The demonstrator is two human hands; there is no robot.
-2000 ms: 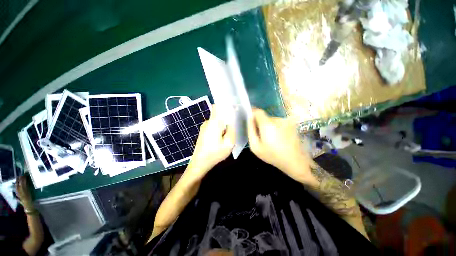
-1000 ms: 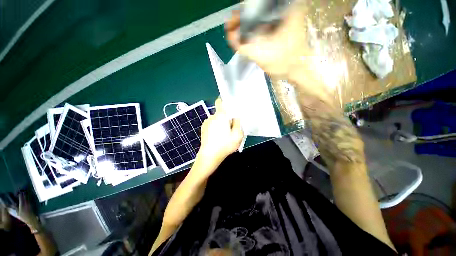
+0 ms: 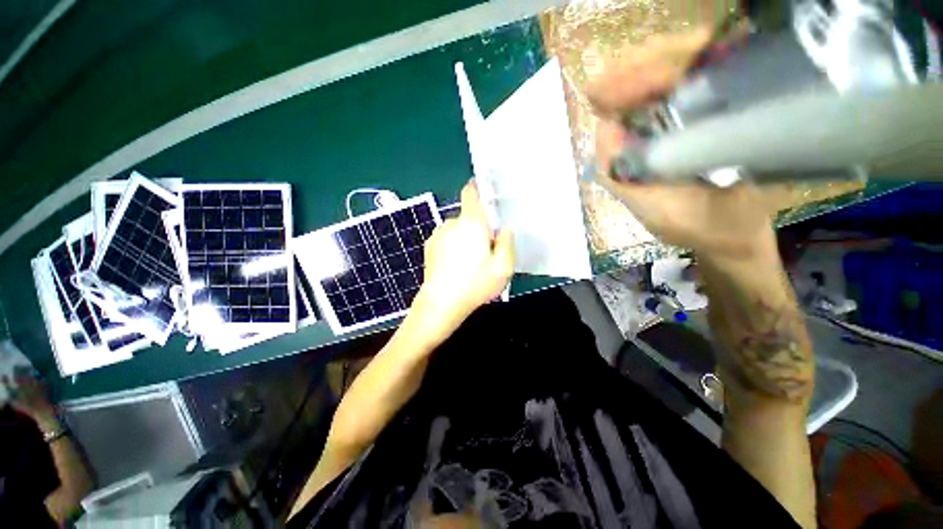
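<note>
My left hand (image 3: 462, 258) is shut on a white panel (image 3: 475, 145), seen nearly edge-on and held upright. Another white panel back (image 3: 536, 176) stands beside it, and the two form an open V on the green bench. My right hand (image 3: 682, 170), blurred, is around a grey hand tool, perhaps a glue gun (image 3: 724, 93), over the tan board. A thick pale hose (image 3: 796, 132) crosses in front of the hand. The tool's tip is hard to make out.
The tan board (image 3: 620, 227) is shiny with residue. A solar panel (image 3: 374, 265) with a white cord lies left of my left hand. Overlapping panels (image 3: 238, 258) with coiled cords lie farther left. A person's arm (image 3: 64, 465) shows at the lower left.
My right hand left the white panels, took hold of the grey tool and has moved right with it over the board. My left hand still holds the panel; the V has opened wider.
</note>
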